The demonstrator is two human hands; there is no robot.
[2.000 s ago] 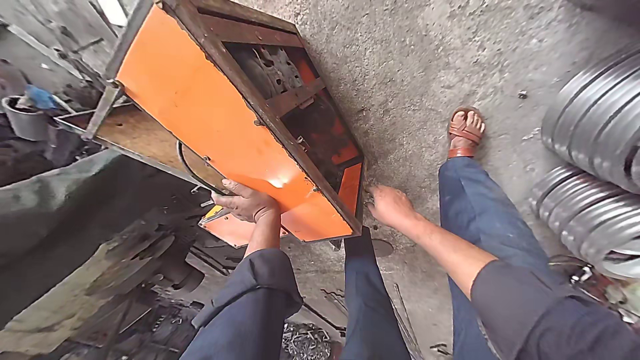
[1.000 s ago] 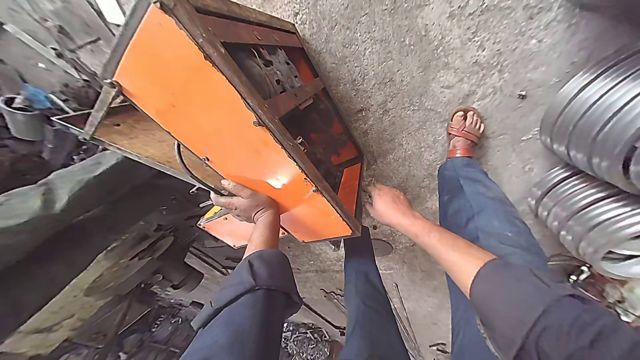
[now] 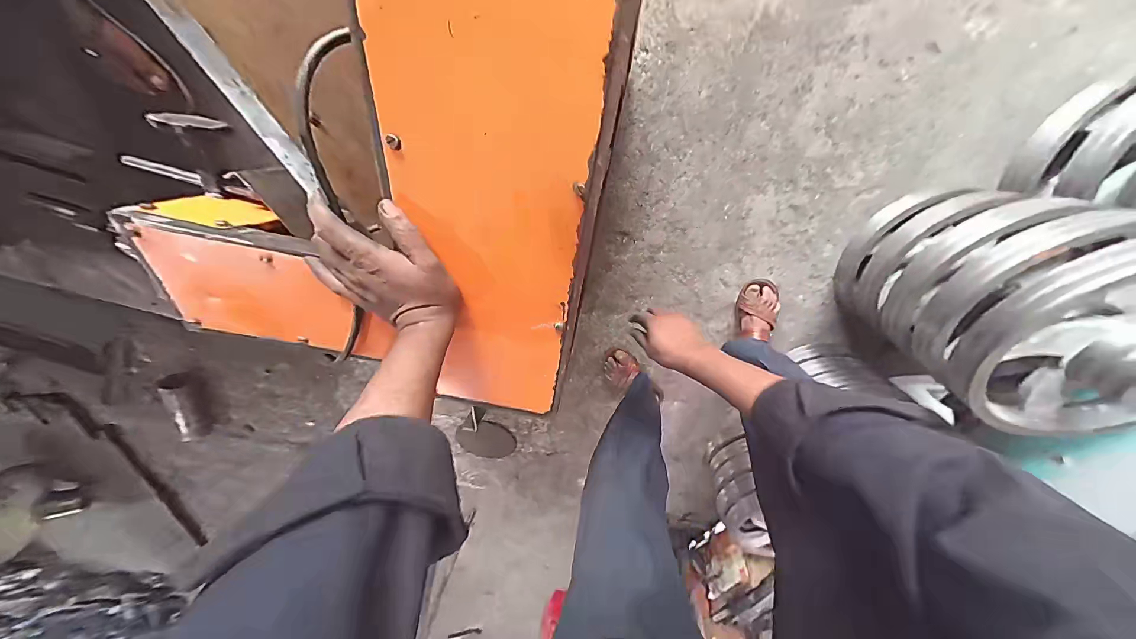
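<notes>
My left hand [image 3: 386,266] rests on the left edge of an orange sheet-metal panel [image 3: 497,160] of a machine housing, with the fingers spread and no tool in them. A dark cable [image 3: 311,133] curves down beside the fingers. Left of the hand is a lower orange panel [image 3: 248,280] with a yellow piece [image 3: 213,211] above it. My right hand [image 3: 667,337] is in the air to the right of the housing, apart from it, with loosely curled fingers; nothing shows in it.
Stacks of grey metal rings [image 3: 958,284] stand on the concrete floor [image 3: 754,133] at the right. A round metal foot [image 3: 486,437] is under the housing. Metal scraps [image 3: 732,568] lie by my legs, and a dark rod [image 3: 155,484] is at the lower left.
The view has shifted a good deal. My right hand, earlier by the housing's lower right corner, is now apart from it. My left hand is still on the orange panel.
</notes>
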